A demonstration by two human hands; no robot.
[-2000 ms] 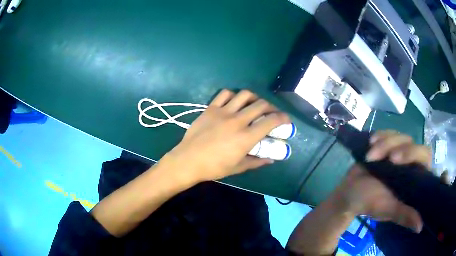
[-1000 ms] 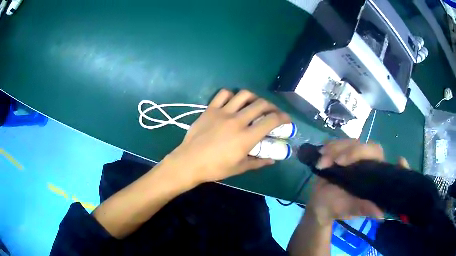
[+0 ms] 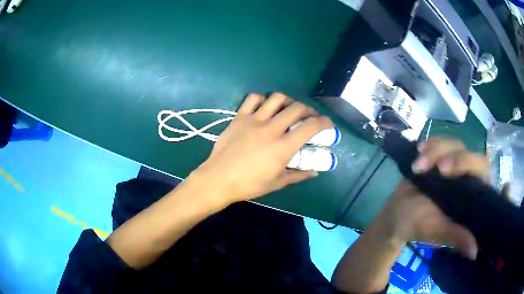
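Observation:
My left hand lies over a white unit with two rounded, blue-banded ends and presses it on the green bench; the palm hides the rest. A thin white cord loop trails from it to the left. My right hand is closed around a black electric screwdriver, slightly blurred. Its nose is at the pick-up point of the silver-grey and black screw feeder; the bit tip cannot be made out.
The green bench curves along the near edge. A clear plastic bag lies at the right. More white units lie behind the feeder. A black cable crosses the bench. A blue stool stands below.
One second ago the screwdriver's nose was by the unit's blue-banded ends; now my right hand has it back at the feeder. My left hand still holds the unit.

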